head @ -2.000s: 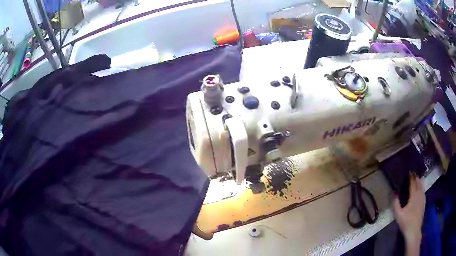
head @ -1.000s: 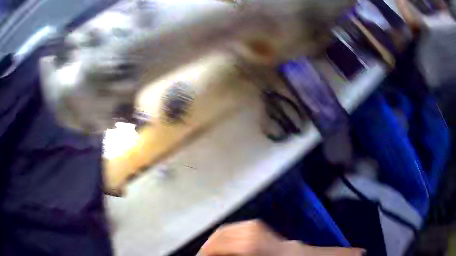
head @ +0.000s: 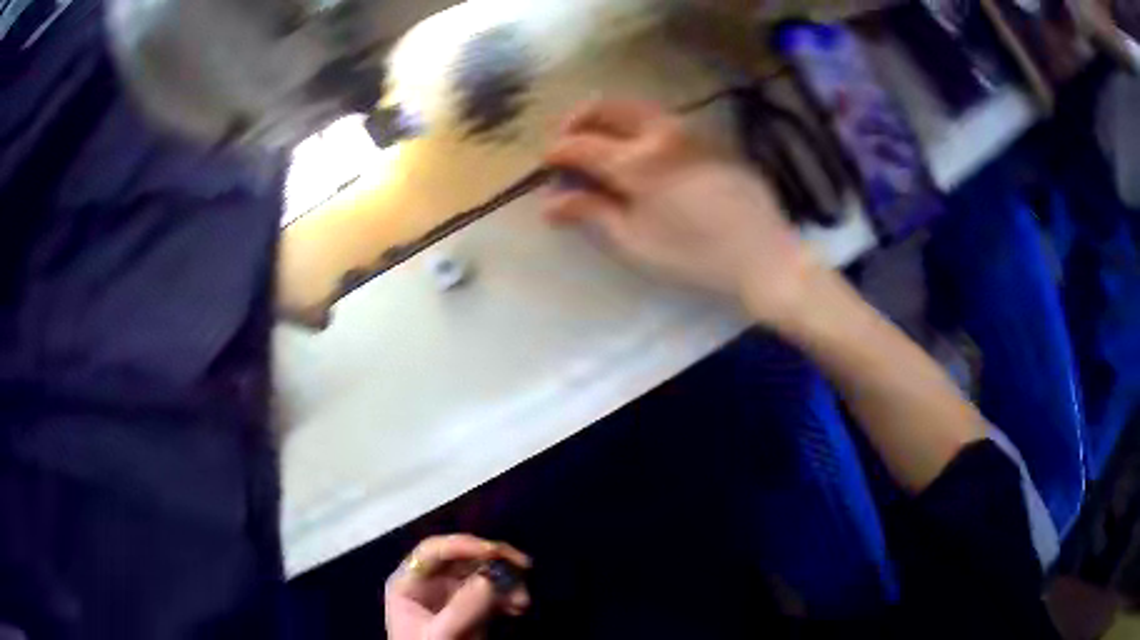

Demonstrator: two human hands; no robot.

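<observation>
My right hand (head: 675, 213) is over the machine bed beside the scissors, fingers curled and blurred; whether it holds anything is unclear. My left hand (head: 456, 588), at the bottom edge, pinches a small dark round piece (head: 503, 575), perhaps a bobbin case. A small whitish bobbin-like piece (head: 448, 271) lies on the white table (head: 413, 388) in front of the bed. Dark navy fabric (head: 138, 375) covers the left side. The sewing machine head (head: 213, 63) is blurred at the upper left, with a bright lamp spot near the needle area.
Black-handled scissors (head: 794, 156) lie right of my right hand. A flat purple patterned thing (head: 863, 131), perhaps a phone, lies beyond them at the table's edge. Blue baskets (head: 1013, 300) with cloth stand below at the right.
The view has shifted downward. My right hand now reaches over the machine bed. My left hand shows at the bottom with the dark piece. The purple thing shows in all but the oldest frame.
</observation>
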